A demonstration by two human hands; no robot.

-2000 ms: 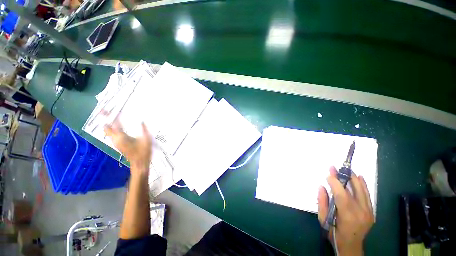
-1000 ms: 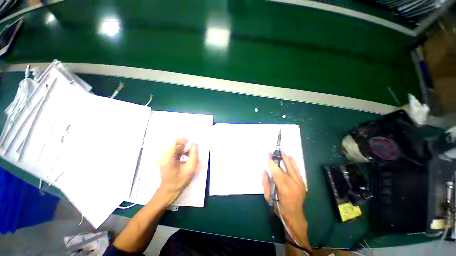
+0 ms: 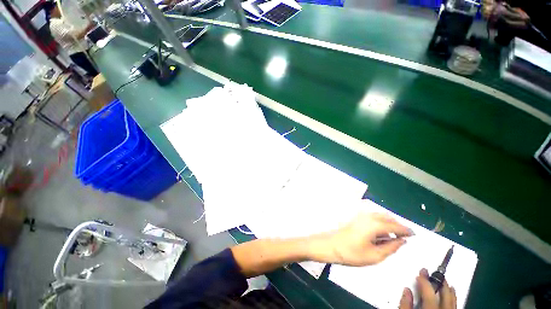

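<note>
A white panel back sheet (image 3: 356,283) lies at the lower right under both hands. My left hand (image 3: 365,238) is over its upper left part, fingertips together around a small white piece (image 3: 393,236), too blurred to identify. Thin pale wire ends (image 3: 439,227) show at the sheet's upper edge, just beyond the fingertips. My right hand (image 3: 430,294), cut off by the bottom edge, holds the soldering iron (image 3: 440,276) with its tip pointing up and right over the sheet. A messy pile of white panels (image 3: 241,163) lies to the left, thin cables sticking out.
Stacked blue crates (image 3: 124,157) stand on the floor at left. A pale rail (image 3: 362,148) separates the bench from the green conveyor (image 3: 326,78). A black device (image 3: 158,69) sits at the bench's far left. Other people are at the top left and top right.
The view has swung left. My left hand has moved right, from the neighbouring panel onto the sheet near the iron. The right hand still holds the iron. Another white panel now covers the neighbouring one.
</note>
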